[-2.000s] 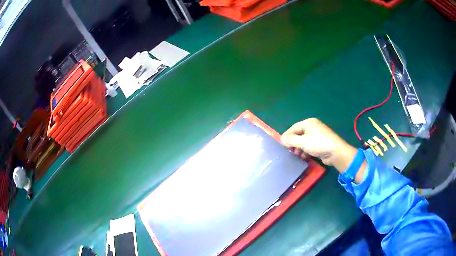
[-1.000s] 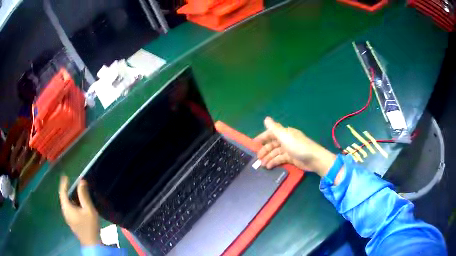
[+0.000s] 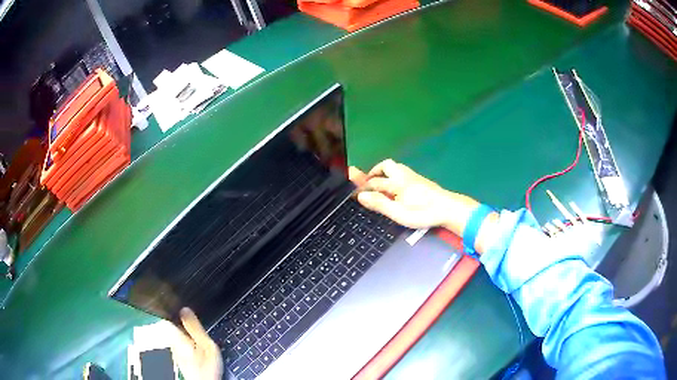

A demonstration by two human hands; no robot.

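Note:
An open laptop (image 3: 297, 274) lies on a red-orange tray (image 3: 427, 308). Its dark screen (image 3: 252, 200) stands tilted up and shows reflections; its black keyboard and grey palm rest face up. My left hand (image 3: 199, 347) is at the left hinge end, one finger against the screen's lower corner; the rest is cut off by the bottom edge. My right hand (image 3: 412, 199), with a blue wrist band, holds the right hinge corner, its fingers bent around it and partly hidden. A small white label (image 3: 417, 236) is on the palm rest.
Black strips on white liner (image 3: 156, 362) lie at the lower left. A red lead (image 3: 553, 177), pale sticks (image 3: 562, 208) and a long narrow part (image 3: 594, 141) lie at the right. Red-orange trays (image 3: 89, 141) and white papers (image 3: 182, 93) are along the far side.
The closed laptop was opened. Since one second ago, my left hand has moved down and right to the hinge end, and my right hand from beside the palm rest to the right hinge corner.

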